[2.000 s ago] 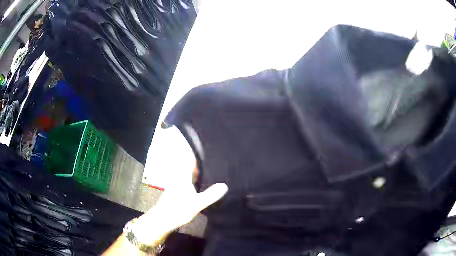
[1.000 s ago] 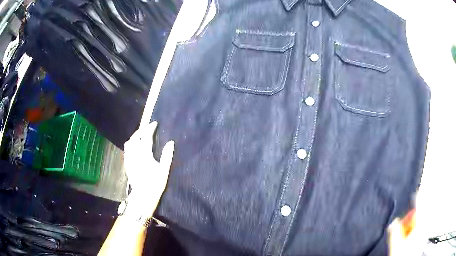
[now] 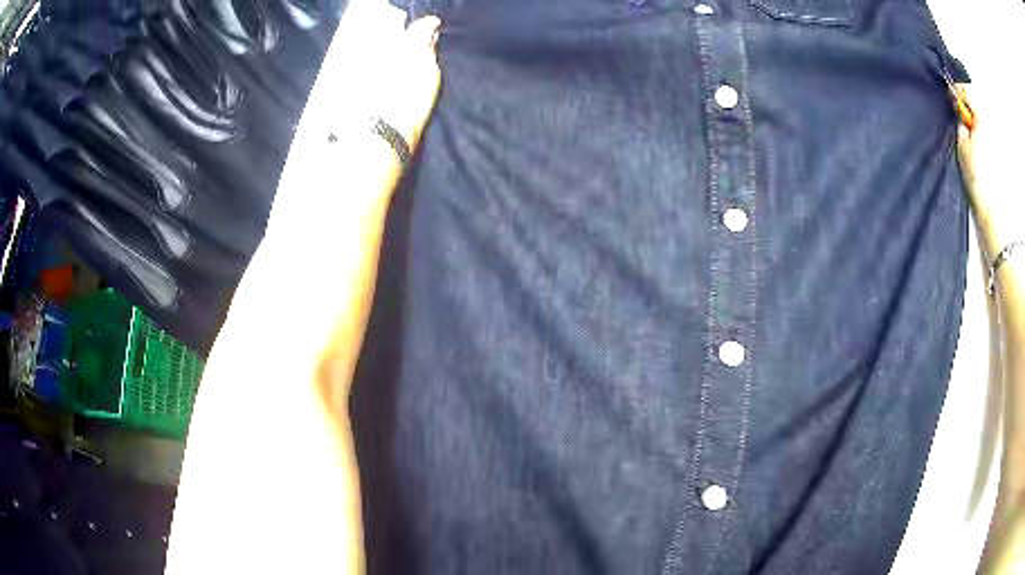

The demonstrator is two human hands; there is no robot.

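Observation:
A dark denim button-front garment [image 3: 584,281] lies spread in front of me, with white round buttons down its pale-stitched placket [image 3: 731,286]. The lower edge of a pocket [image 3: 804,11] shows at the top. My left hand [image 3: 410,62], washed out by glare, grips the garment's left edge near the top. My right hand [image 3: 964,107] is small at the garment's right edge and grips it there; a small orange patch shows at its fingers, too unclear to name. Creases run from both hands into the cloth. The hem is out of the picture.
The bright white worktable [image 3: 253,337] runs under the garment and blends with my left arm. Dark garments [image 3: 135,146] hang at the upper left. A green slatted crate [image 3: 157,376] stands on the floor at the left. More dark cloth [image 3: 56,505] is at the lower left.
The collar has left the view at the top and the lower placket now shows. Both hands have moved up in the picture, from lower down to the garment's upper side edges.

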